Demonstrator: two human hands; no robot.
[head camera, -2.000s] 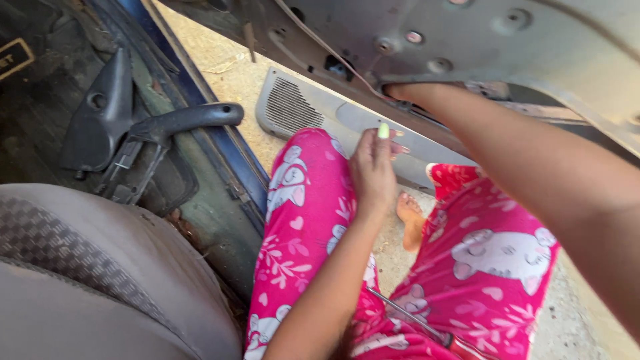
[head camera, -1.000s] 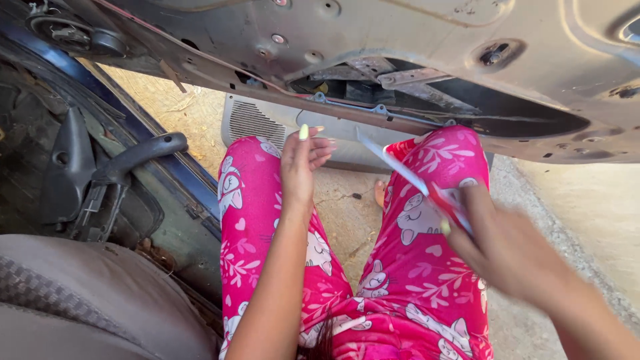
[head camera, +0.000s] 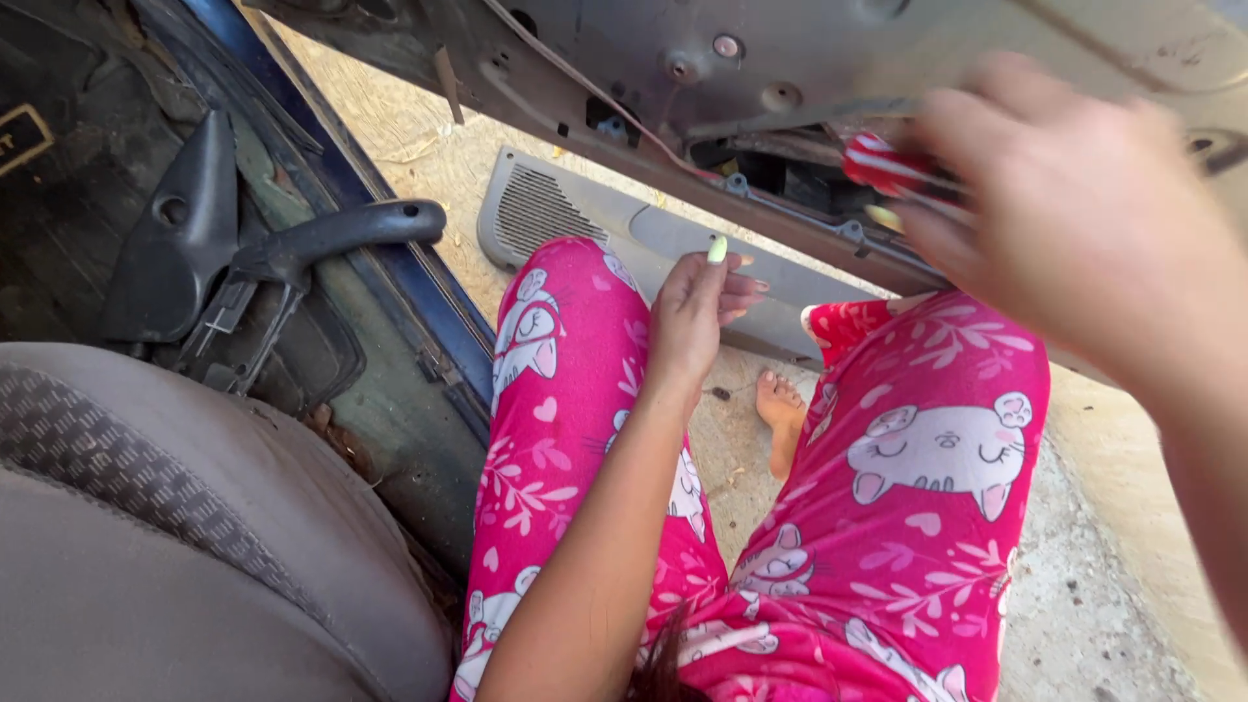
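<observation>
My right hand (head camera: 1043, 205), blurred, is closed around the red-and-white handle of a tool (head camera: 882, 166) in front of the opening in a bare metal car door (head camera: 624, 58). The tool's shaft cannot be made out. My left hand (head camera: 697, 307) hovers over my knee, fingers loosely curled and partly hidden from view; no object shows in it. Below the door's lower edge a grey plastic door trim panel with a speaker grille (head camera: 551, 210) lies on the ground, partly behind my knee and left hand.
A car seat (head camera: 195, 546) stands at the lower left. Black plastic trim (head camera: 185, 234) and a black handle piece (head camera: 341, 229) lie by the blue door sill (head camera: 390, 263). My bare foot (head camera: 780, 409) rests on the concrete ground.
Two seconds ago my right arm reached into the door opening; one second ago that hand held the red-and-white tool over my leg. Now the hand is raised before the door, still with the tool.
</observation>
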